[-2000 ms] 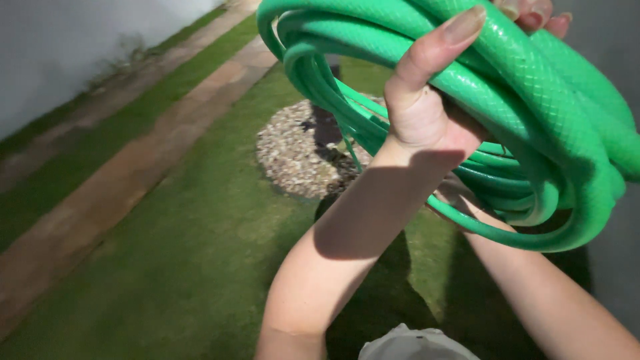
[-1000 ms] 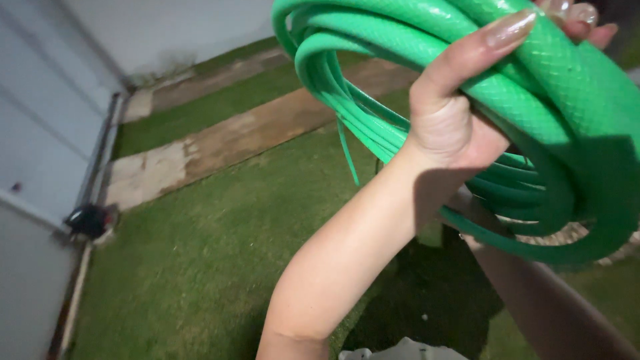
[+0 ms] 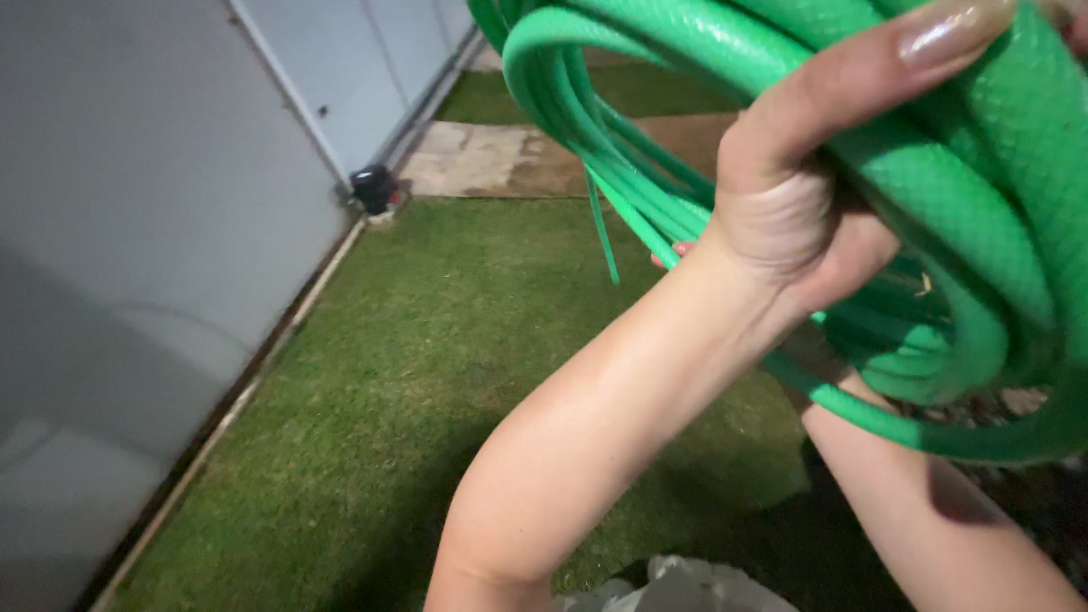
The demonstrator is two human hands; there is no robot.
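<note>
A thick coil of green garden hose (image 3: 960, 170) fills the upper right of the head view. My left hand (image 3: 816, 178) is closed around the near side of the coil, its thumb laid over several loops. One thin hose end hangs down left of the wrist. Behind the coil my right forearm rises from the lower right; most of my right hand (image 3: 676, 253) is hidden, and only fingertips show beneath the far loops, against the hose.
A grey metal gate or wall panel (image 3: 153, 212) runs along the left, with a black device (image 3: 374, 189) at its base. Grass (image 3: 382, 374) covers the ground. A stone-paved strip (image 3: 484, 159) crosses behind it. Stones show at the right.
The view has swung left, bringing the grey panel and black device nearer the middle; the round pebble bed seen earlier has mostly gone behind the coil. The hose remains in my hands.
</note>
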